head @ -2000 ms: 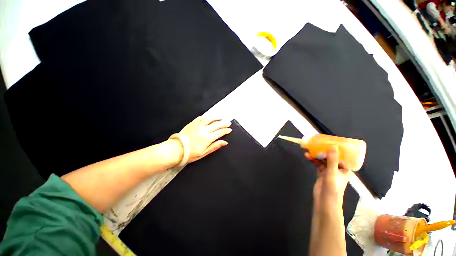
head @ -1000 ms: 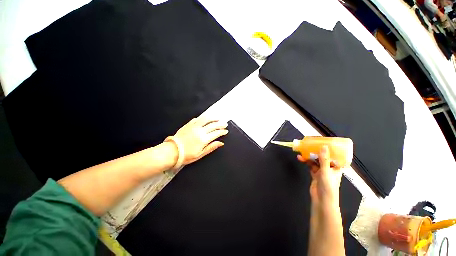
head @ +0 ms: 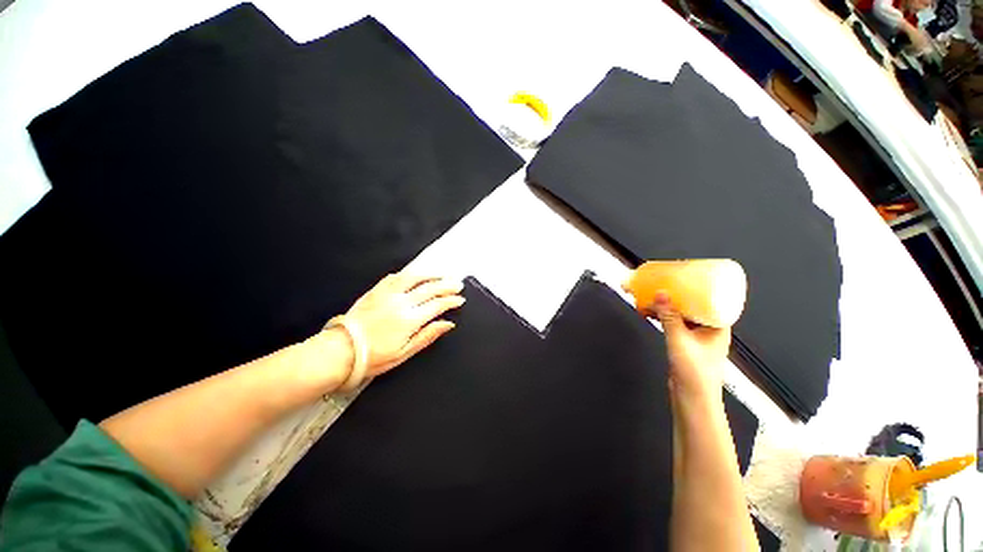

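Note:
A black panel (head: 485,431) with a notched far edge lies flat before me. A thin whitish glue line shows along the notch. My left hand (head: 397,329) lies flat, fingers spread, on the panel's left far corner, holding nothing. My right hand (head: 690,340) grips an orange squeeze bottle (head: 690,291), tilted nearly level, by the panel's right far edge. Its nozzle points left toward the corner beside the notch; whether the tip touches cannot be told.
Another large black panel (head: 237,194) lies at left. A stack of black panels (head: 690,183) lies at far right. A tape roll (head: 525,121) sits between them. A red glue pot (head: 846,495) with a yellow-handled brush (head: 938,471) stands at lower right. A person's hand (head: 916,38) shows far off.
The bottle has moved from the notch's inner right side to beyond its right corner. My left hand stays on the panel. The view has shifted, showing more of the left panel's far edge.

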